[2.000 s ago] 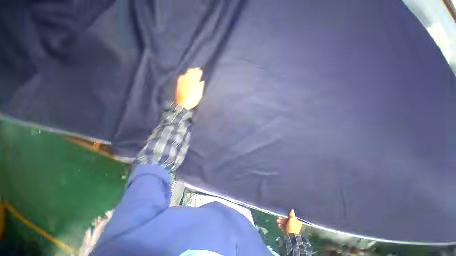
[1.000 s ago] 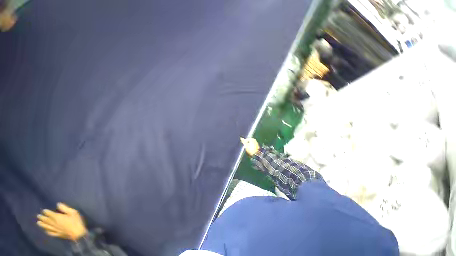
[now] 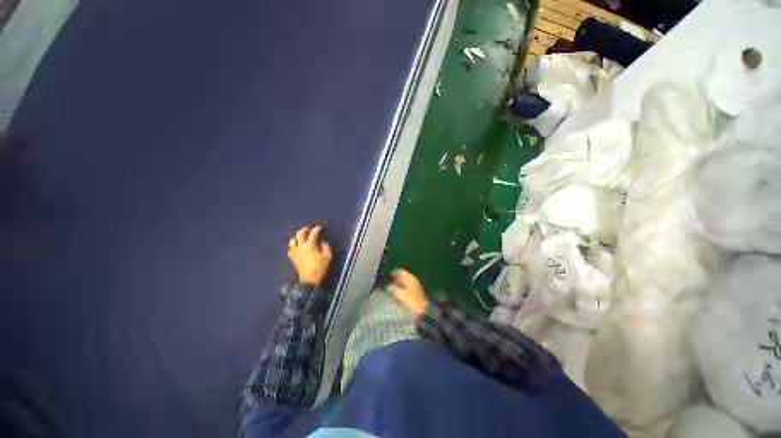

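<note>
Wide dark navy fabric [image 3: 214,154] covers the table and lies mostly smooth. Its pale selvedge [image 3: 387,156] runs along the table's long edge. My left hand [image 3: 310,255] rests on the fabric just inside that edge, palm down, fingers slightly bent and apart, with nothing seen in it. My right hand [image 3: 408,291] is off the fabric, past the table edge and close to my body. It is slightly blurred. A small dark patch shows at its fingertips; I cannot tell whether it is held.
A pale strip [image 3: 409,137] runs along the table side. Scraps lie on the green floor [image 3: 454,205]. Large white plastic-wrapped rolls [image 3: 659,299] are heaped at the right. Yellow wooden slats [image 3: 561,21] and a dark roll [image 3: 610,41] are at the top right.
The view has turned and settled. My left hand has come from far out on the fabric to near its edge. My right hand has left the selvedge and moved in towards my body.
</note>
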